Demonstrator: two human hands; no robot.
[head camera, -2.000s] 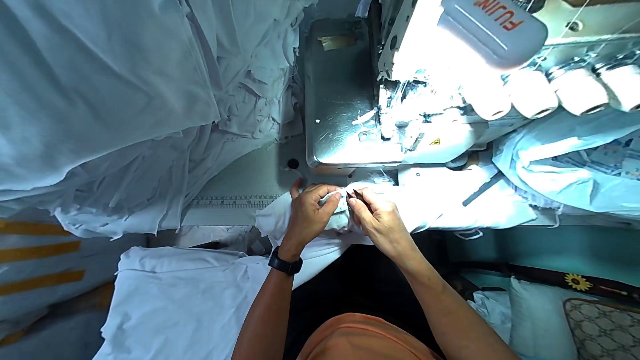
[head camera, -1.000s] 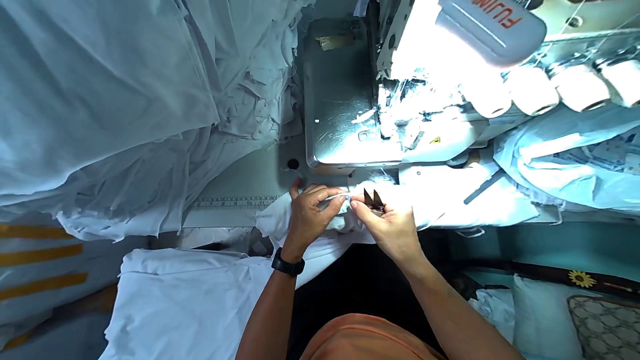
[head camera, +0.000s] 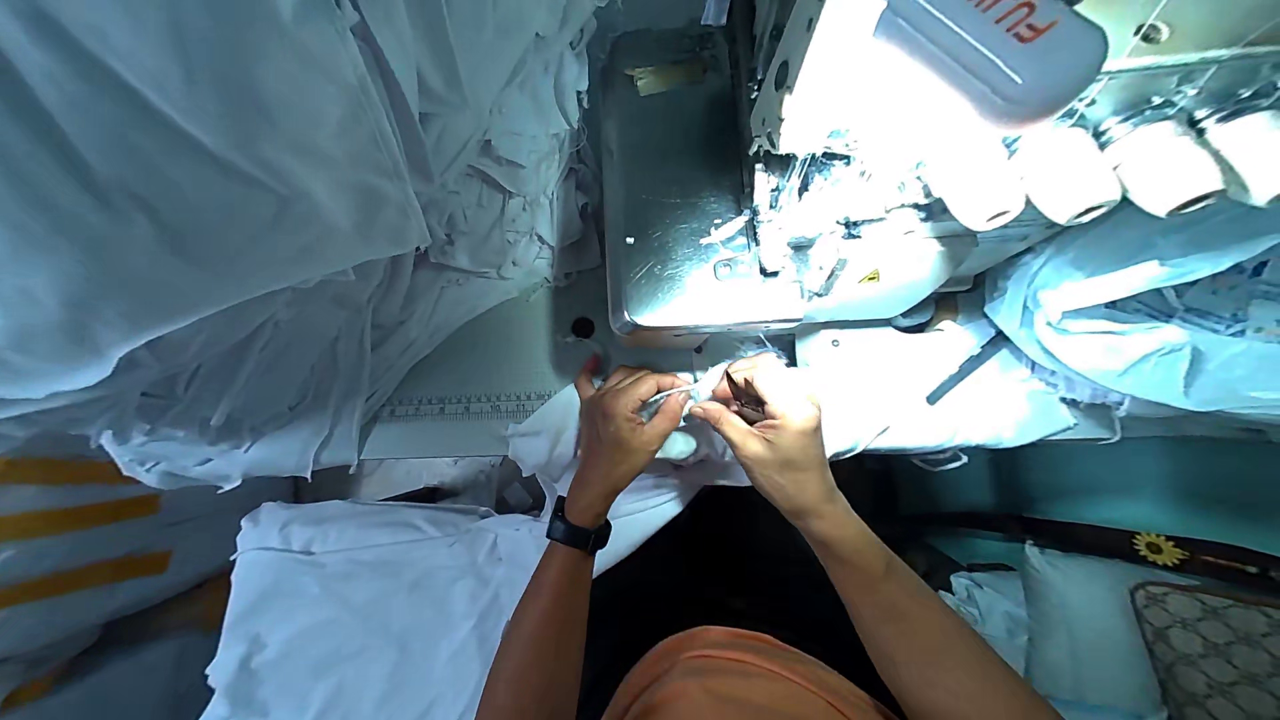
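A narrow folded edge of white fabric (head camera: 640, 515) is pinched between the fingertips of my left hand (head camera: 622, 425), which wears a black watch on the wrist. Close on its right, my right hand (head camera: 775, 425) holds small dark thread snips (head camera: 745, 397) in the palm, blades pointing up and left, while its thumb and forefinger touch the same cloth. Both hands are at the front edge of the sewing machine table, just below the machine's metal bed plate (head camera: 690, 200). The rest of the fabric hangs over the table edge between my forearms.
Piled white cloth (head camera: 200, 200) covers the left side. The sewing machine head (head camera: 870, 90), with a grey motor cover and white knobs, stands at the upper right. A printed ruler (head camera: 465, 405) runs along the table edge. Folded white cloth (head camera: 370, 610) lies lower left, and a blue-white plastic bag (head camera: 1150, 330) right.
The snips show their spread blades beside my right fingers one second ago; now they lie tucked in the palm, pointing up and left. My left hand keeps its pinch on the fabric.
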